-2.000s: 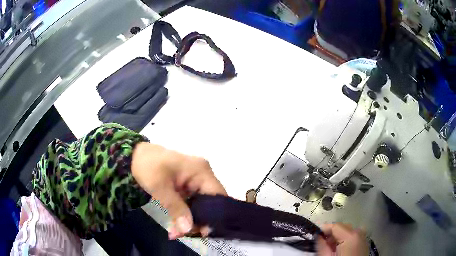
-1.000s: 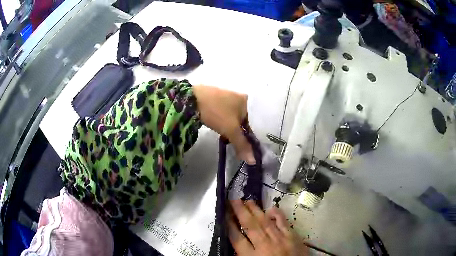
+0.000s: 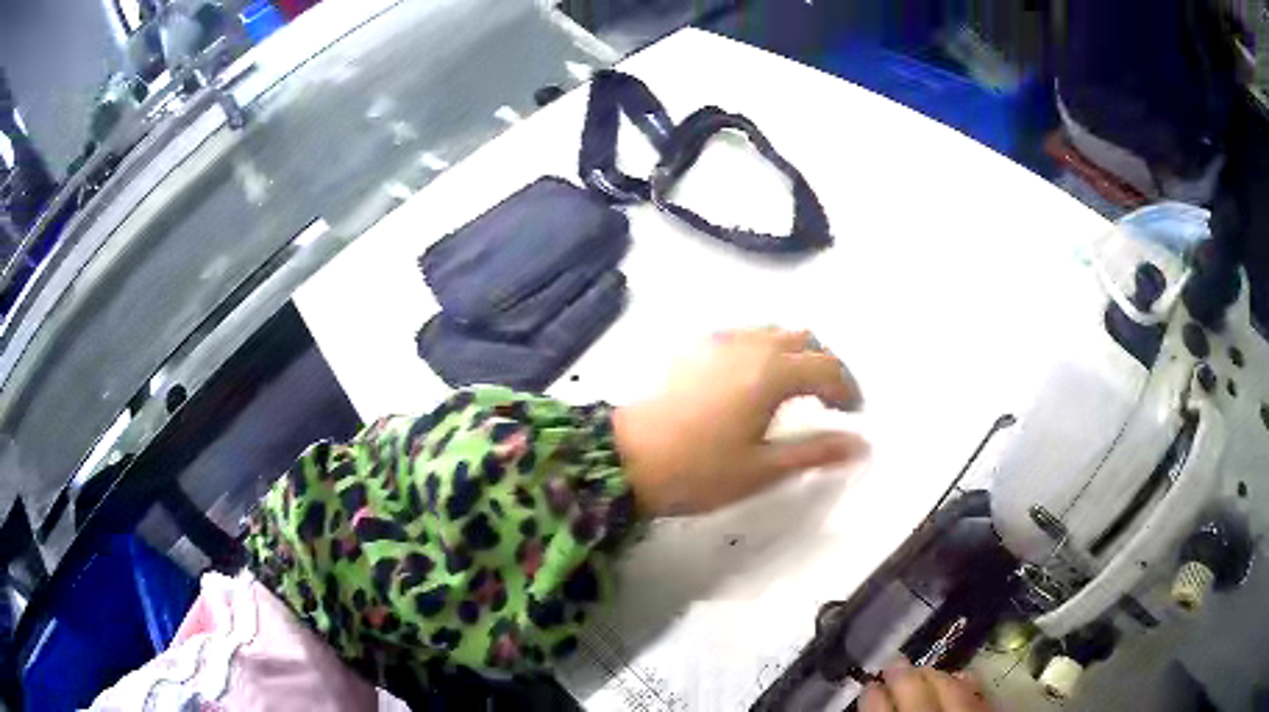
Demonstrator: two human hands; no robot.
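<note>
The dark zippered strip lies under the front of the sewing machine head and runs down towards the bottom edge. My right hand is at its lower part, fingertips on the fabric; the rest of the hand is cut off by the picture's edge. My left hand is over the white table, left of the strip, empty, with thumb and fingers apart and slightly blurred. The needle point is hard to make out.
Dark rounded panels lie overlapping on the white table, beyond my left sleeve. Looped black strips lie at the table's far side. A grey metal-edged surface is at left, and cream tension knobs are at lower right.
My left hand has let go of the strip and moved left over the table. The strip has gone from between both hands to under the machine head. The view has shifted.
</note>
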